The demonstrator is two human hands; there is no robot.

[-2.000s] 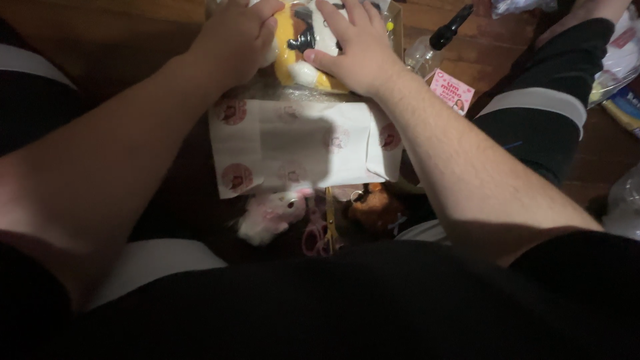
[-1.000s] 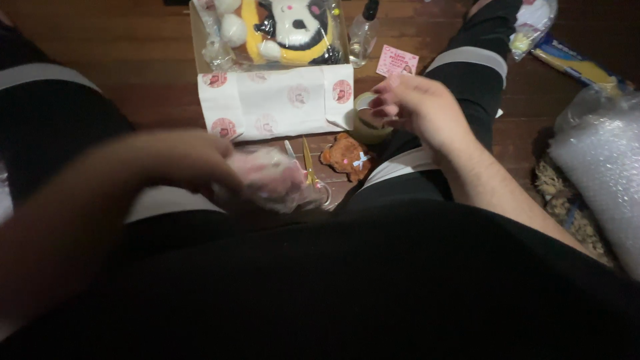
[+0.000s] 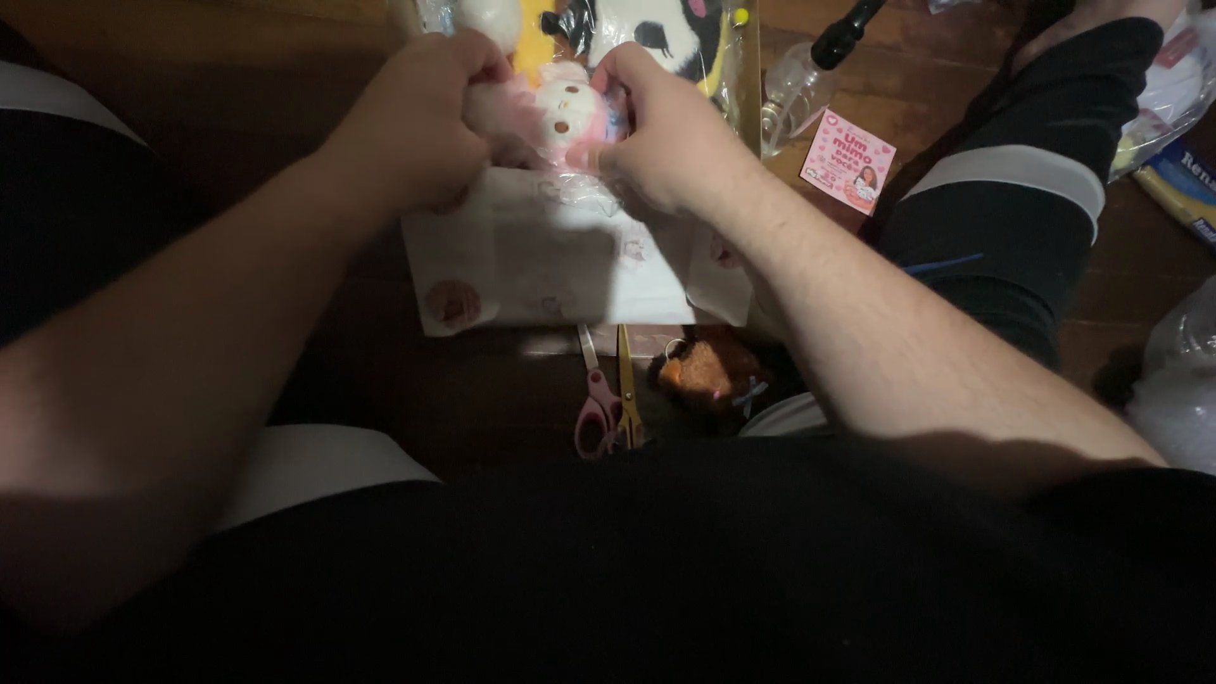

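Note:
My left hand [image 3: 423, 119] and my right hand [image 3: 665, 128] hold a pink and white plush toy [image 3: 567, 114] in clear plastic between them. It is over the near side of a cardboard box [image 3: 750, 85]. Inside the box, beyond the hands, lie a black, white and yellow plush [image 3: 655, 38] in clear wrap and a round white item [image 3: 491, 19]. White tissue paper [image 3: 560, 261] with round pink stickers hangs over the box's near edge. My fingertips press on both sides of the toy.
Nearer my body lie pink-handled scissors [image 3: 596, 408], gold scissors [image 3: 627, 399] and a brown plush keychain [image 3: 712, 370]. To the right are a pink printed card [image 3: 848, 161], a clear bottle with a black top [image 3: 798, 90], a yellow and blue package [image 3: 1183, 190] and bubble wrap [image 3: 1183, 370].
The pink and white plush, down by the scissors two seconds ago, is now over the box. Both hands have moved forward to the box and hold it.

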